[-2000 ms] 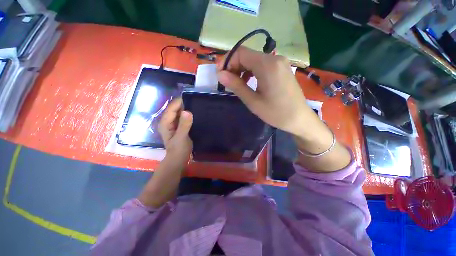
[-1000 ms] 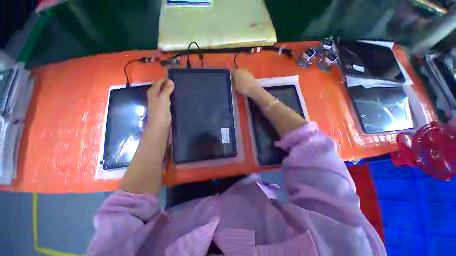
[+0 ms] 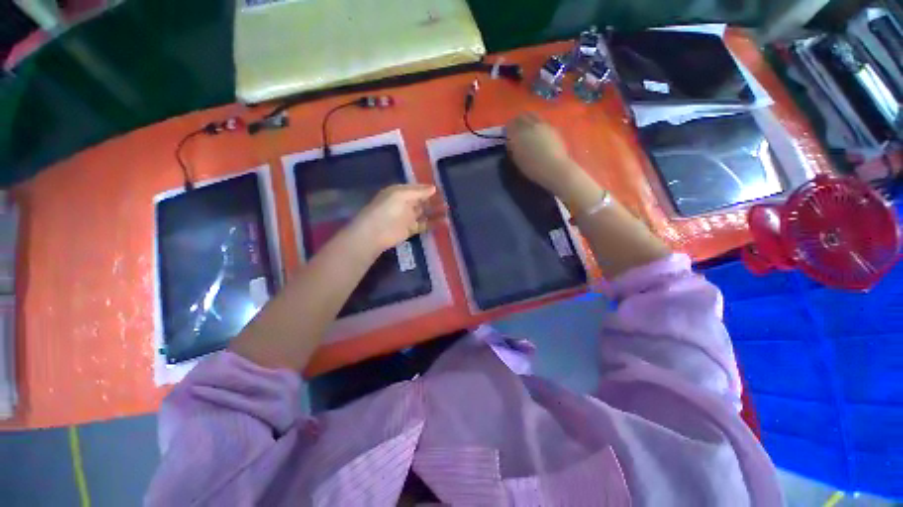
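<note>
Three tablets lie on white sleeves on the orange bench (image 3: 89,277). The right tablet (image 3: 505,228) is dark, with a black lead (image 3: 471,111) curving at its top edge. My right hand (image 3: 537,149) is at its top right corner; its fingertips are blurred and I cannot tell if they grip. My left hand (image 3: 401,216) hovers over the middle tablet (image 3: 361,277), fingers apart, pointing to the right tablet's left edge. The middle tablet shows a purplish patch and has a lead (image 3: 329,124). The left tablet (image 3: 210,267) reflects light and has a lead (image 3: 181,153).
A yellow pad (image 3: 356,50) lies behind the leads. Metal clips (image 3: 577,71) sit right of them. Two dark tablets (image 3: 715,163) lie on white sheets at the right. A red fan (image 3: 842,233) stands at the right end above blue material (image 3: 822,347). Stacked items (image 3: 861,74) are at far right.
The view has shifted right. My left hand has let go of the middle tablet and moved right across it. My right hand has moved to the right tablet's top right corner. The middle screen now shows purple.
</note>
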